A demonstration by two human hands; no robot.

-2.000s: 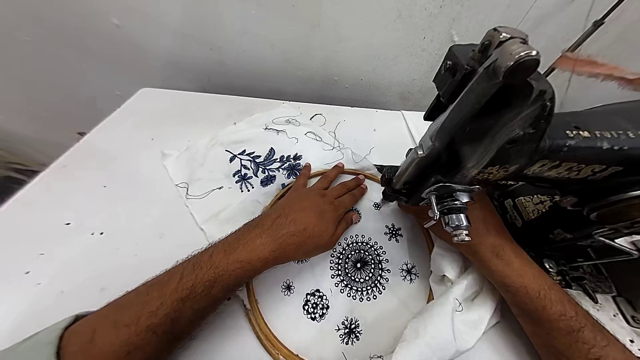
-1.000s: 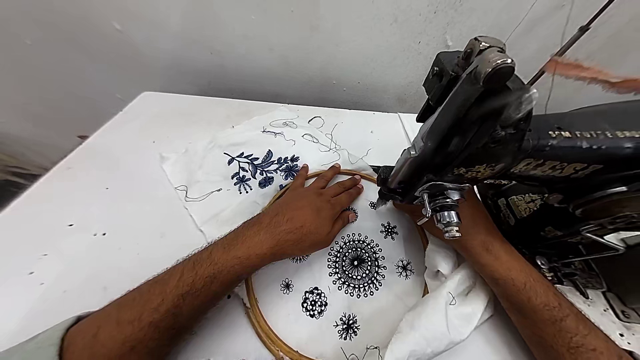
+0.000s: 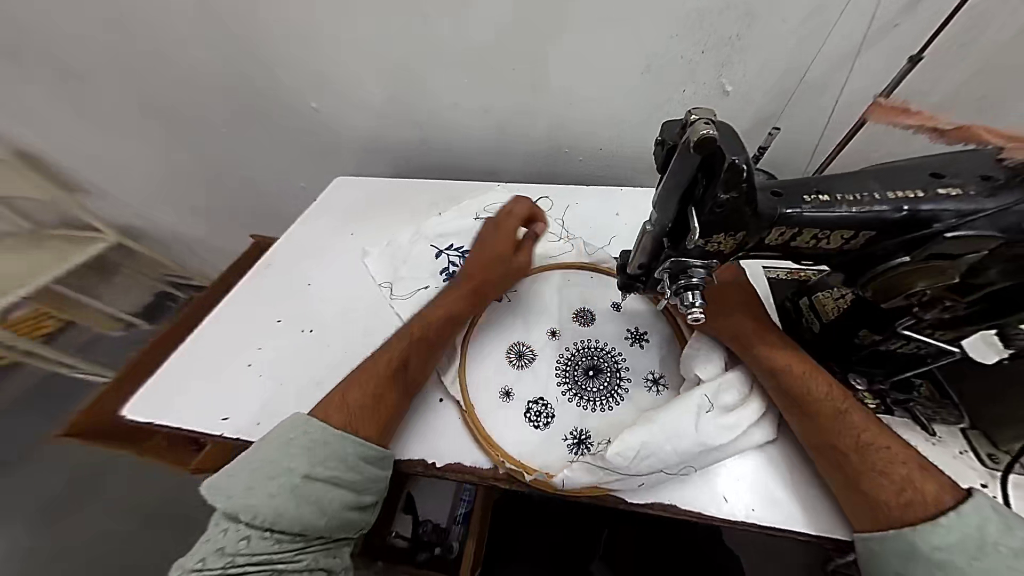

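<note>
White fabric (image 3: 632,436) with dark embroidered flower motifs is stretched in a wooden embroidery hoop (image 3: 474,416) on the white table. My left hand (image 3: 512,244) is raised over the fabric beyond the hoop's upper left rim, fingers curled with thumb and forefinger near each other; whether a thread is between them cannot be told. Loose threads (image 3: 564,228) lie beside it. My right hand (image 3: 724,300) is at the hoop's right rim, behind the head of a black sewing machine (image 3: 700,200); its fingers are mostly hidden. The needle area sits over the hoop's upper right part.
The white tabletop (image 3: 272,352) has dark specks on it. An open drawer (image 3: 432,520) with small metal parts shows below the front edge. A pale rack (image 3: 56,264) stands at the left. A peach cloth strip (image 3: 936,124) hangs over the machine arm, and a wall stands behind.
My left hand has lifted off the hooped fabric and moved away toward the loose threads. My right hand stays beside the machine head. The view has shifted, showing more of the table and floor.
</note>
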